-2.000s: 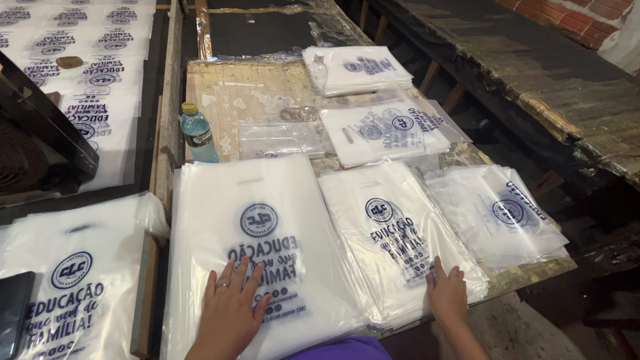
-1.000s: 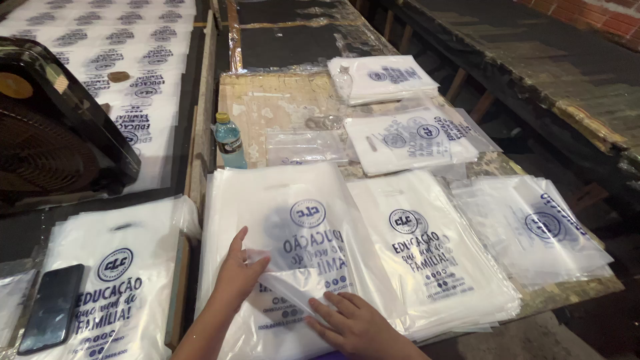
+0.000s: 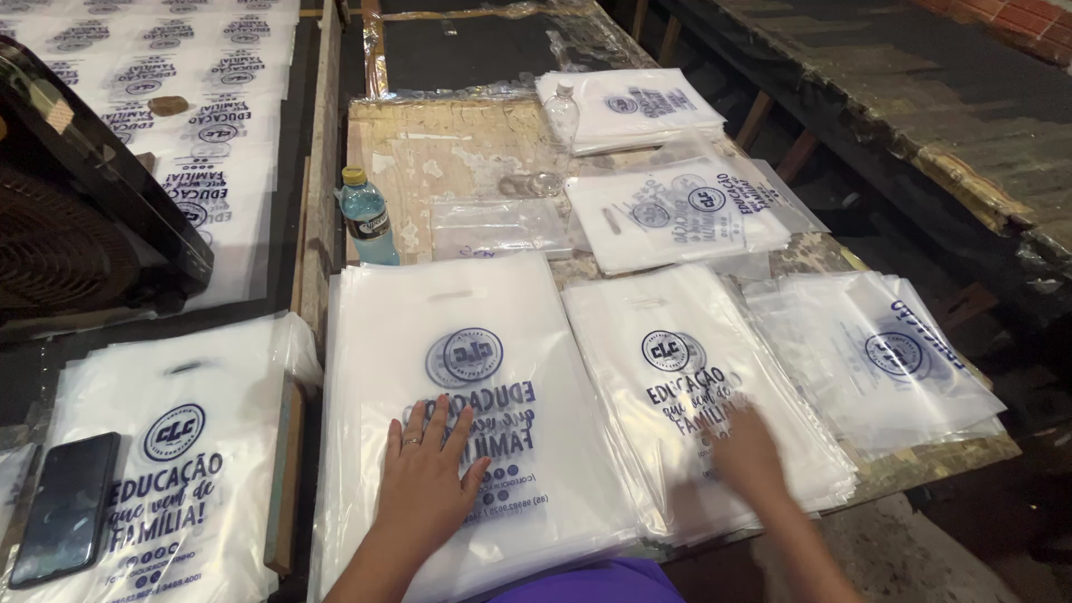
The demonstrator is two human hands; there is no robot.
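My left hand rests flat on the large middle stack of printed plastic bags, its fingers a little spread and a ring on one. The print on the top bag there reads mirrored. To the right, my right hand, blurred, is over the lower print of the neighbouring bag stack; whether it touches the plastic cannot be told. That stack's print reads the right way round. A looser pile of clear printed bags lies farther right.
A smartphone lies on the left bag stack. A large black fan stands behind it. Beyond the middle stack are a blue-liquid bottle, a clear bottle and more bag stacks. A wooden rail divides the tables.
A second ago both hands held the middle stack's top bag by a lifted part; it now lies flat. My right hand has moved right, over the neighbouring stack.
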